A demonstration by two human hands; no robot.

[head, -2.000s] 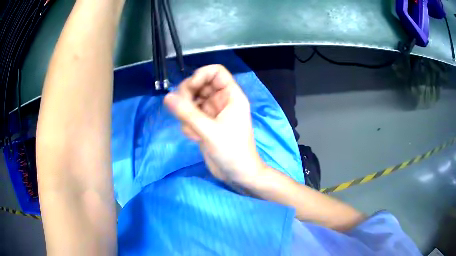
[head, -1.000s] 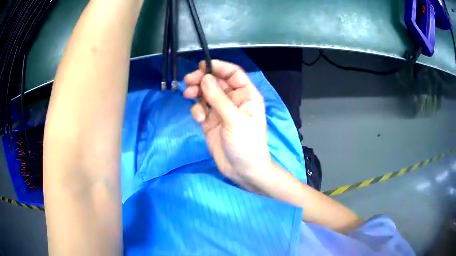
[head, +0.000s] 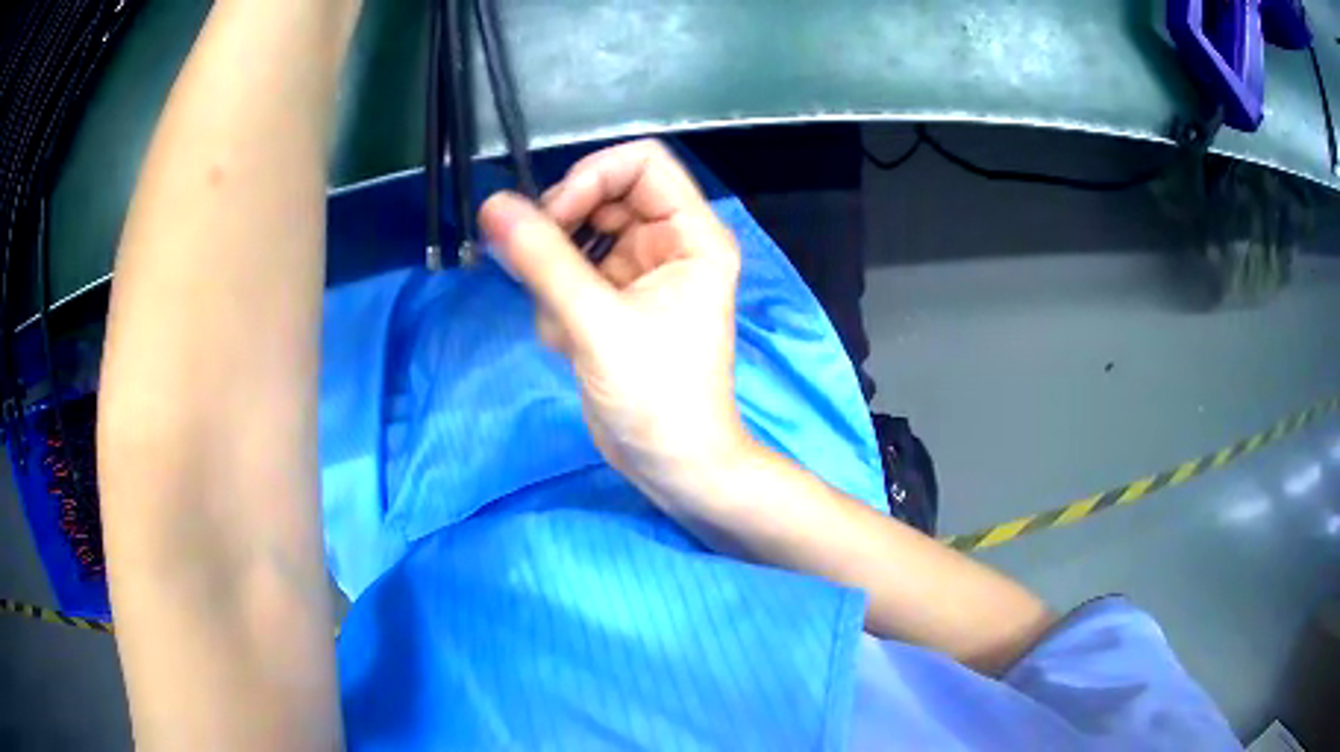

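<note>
Three black cables (head: 437, 140) hang down over the bench edge from the top of the picture. Two end in small silver tips; the third (head: 507, 110) runs down to behind the thumb and fingers of my right hand, its end hidden. My right hand (head: 625, 272) is bare, a little blurred, with thumb out and fingers curled. A small black piece (head: 600, 247) shows among the curled fingers. Whether the fingers touch the third cable cannot be told. My left forearm rises along the left side; my left hand is cut off above the top edge.
The green bench (head: 823, 66) has a pale curved edge. A purple heat gun (head: 1223, 59) is at its right end. Many black cables (head: 52, 118) lie at the far left, above a blue bin (head: 66, 514) with red-and-black parts. A blue apron covers my lap. Yellow-black tape (head: 1088, 507) marks the grey floor.
A second ago my right thumb and fingers pinched the third cable's end. Now that pinch is open, the thumb stands apart and the black piece shows in the fingers. The view has shifted slightly.
</note>
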